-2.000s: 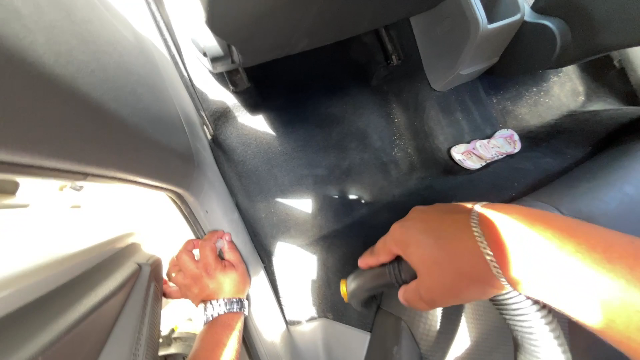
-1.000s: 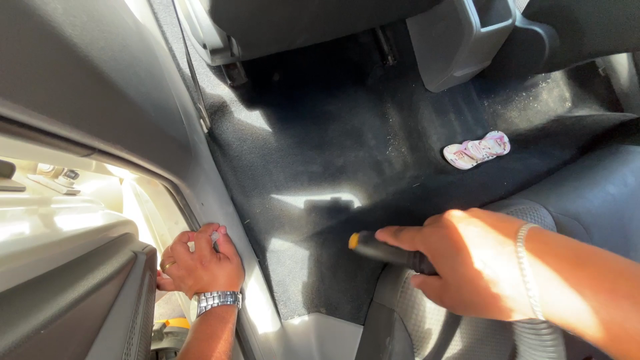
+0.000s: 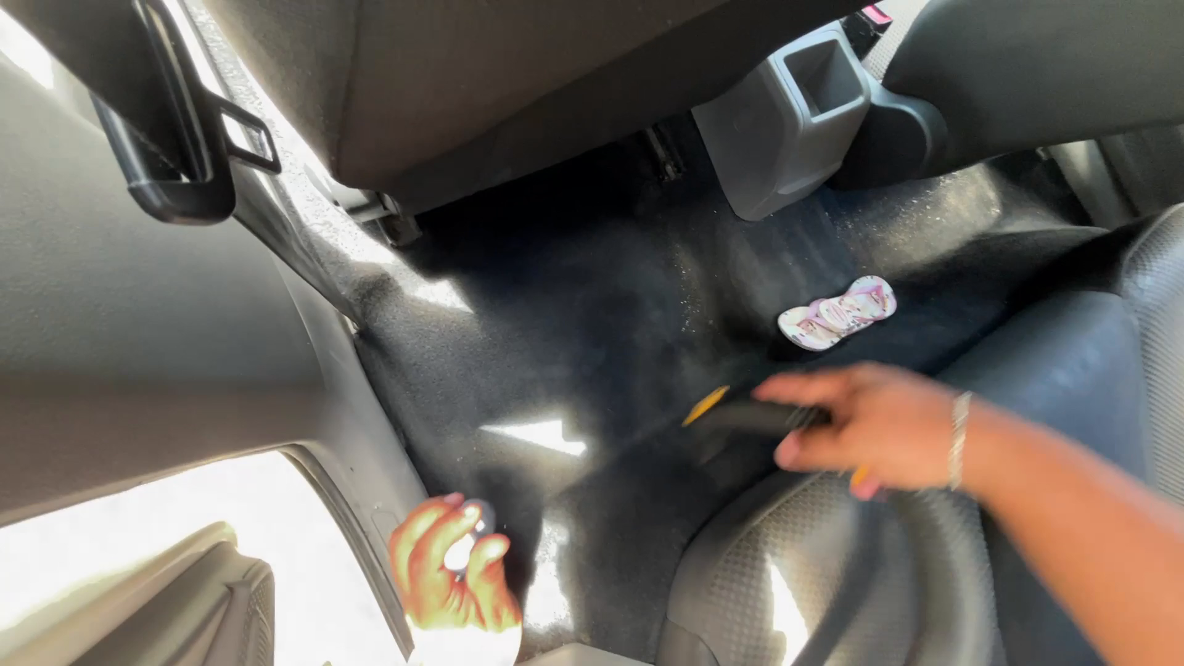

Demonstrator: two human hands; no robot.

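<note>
My right hand [image 3: 856,425], wearing a bracelet, grips the black vacuum hose nozzle [image 3: 763,414], whose yellow end points left over the dark car floor [image 3: 573,333]. The grey vacuum hose [image 3: 948,564] hangs below that hand, in front of the rear seat. My left hand [image 3: 453,564] is near the door sill, its fingers curled around a small, round, shiny object [image 3: 472,532] that glare makes hard to identify. A pair of white and pink flip-flops [image 3: 837,313] lies on the floor beyond the nozzle.
The front seat's back [image 3: 518,83] and the grey centre console [image 3: 786,129] border the floor at the top. A seat belt buckle part [image 3: 250,134] hangs at upper left. The textured rear seat [image 3: 768,555] is at lower right, the open door [image 3: 176,601] at lower left.
My left hand has come off the door sill edge and turned, with the small object now showing in it. My right hand has moved the nozzle towards the flip-flops. The view has shifted.
</note>
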